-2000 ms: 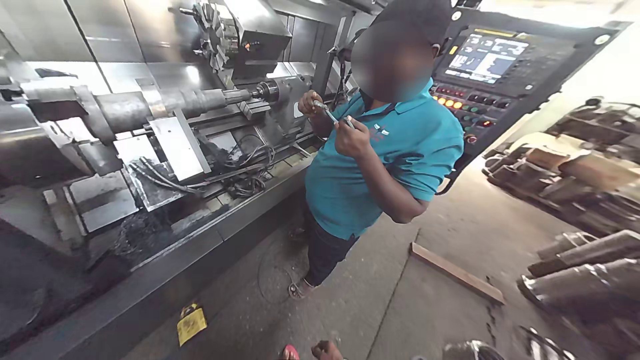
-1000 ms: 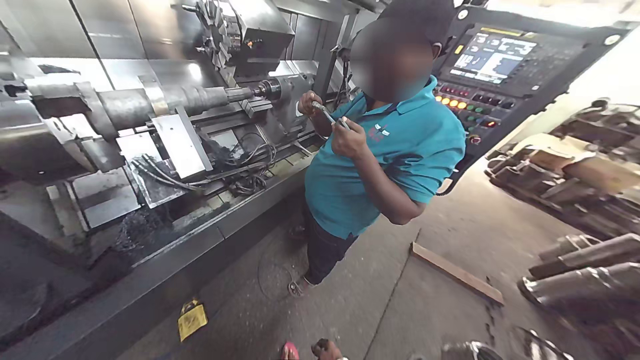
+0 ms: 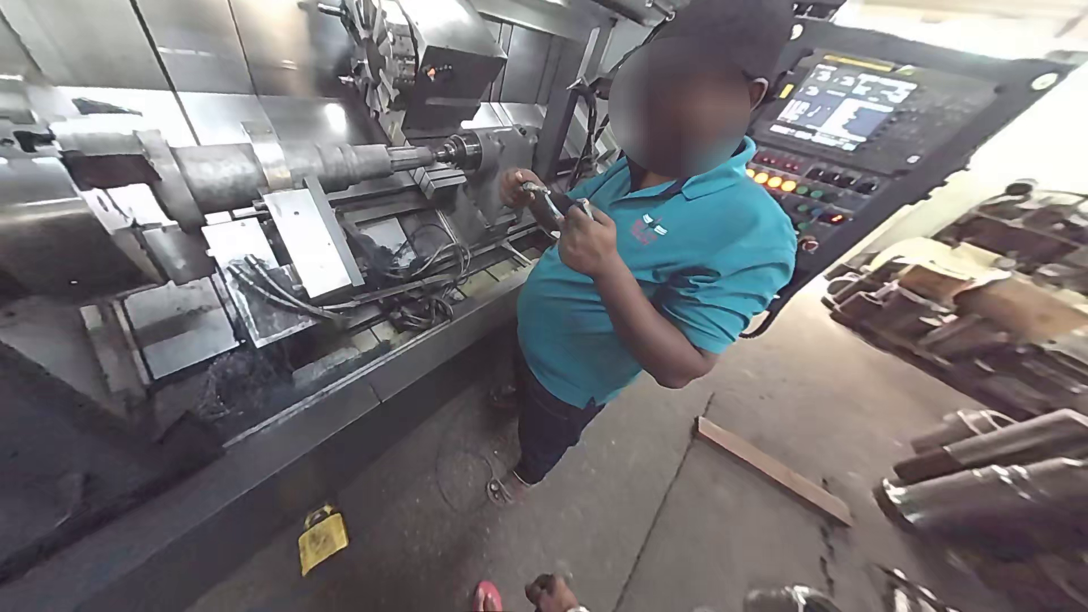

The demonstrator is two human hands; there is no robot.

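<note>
Neither my left hand nor my right hand can be made out. Across from me a person in a teal polo shirt (image 3: 654,272) stands beside a large CNC lathe. Both of that person's hands (image 3: 565,217) are raised at chest height around a slender metal object, whose exact kind I cannot tell. In the lathe a stepped metal shaft (image 3: 280,166) lies horizontally, its thin end at the tailstock center (image 3: 459,151). The tool turret (image 3: 382,55) is above and behind it. The control panel (image 3: 850,102) has a lit screen and glowing buttons, to the right of the person.
A yellow object (image 3: 323,540) lies on the floor by the machine base. A wooden bar (image 3: 773,472) is on the concrete to the right, near metal cylinders (image 3: 1003,493) and stacked parts. At the bottom edge are a red tip (image 3: 487,597) and a brown shape (image 3: 552,592), possibly feet.
</note>
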